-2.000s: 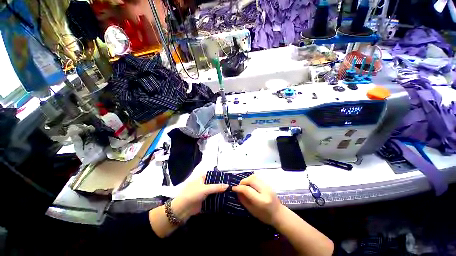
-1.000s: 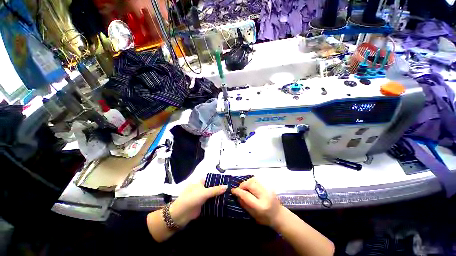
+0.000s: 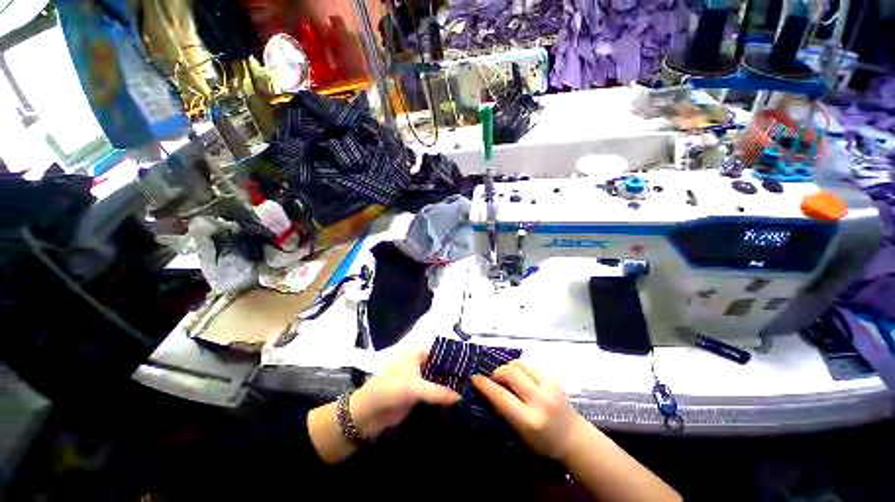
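Observation:
A dark striped garment piece [image 3: 459, 361] is held between both hands at the table's front edge, in front of the sewing machine. My left hand [image 3: 394, 394], with a bracelet at the wrist, grips its left side, thumb on top. My right hand [image 3: 535, 404] has its fingers on the right side of the piece. The lower part of the piece is lost in the dark below the table. The white and blue machine head [image 3: 608, 235] stands behind, its needle area [image 3: 505, 265] beyond the hands with no striped cloth under it.
A plain black fabric piece [image 3: 397, 294] and a grey fabric piece [image 3: 439, 230] lie left of the needle. A smartphone [image 3: 620, 314], a black pen [image 3: 721, 348] and hanging snips [image 3: 666, 402] are at right. Cardboard [image 3: 257, 316] lies left; a striped pile [image 3: 339, 162] is behind.
The view has turned left, so the machine and table show further right. The fingers have shifted on the striped piece, with my left thumb lower and my right fingers more spread.

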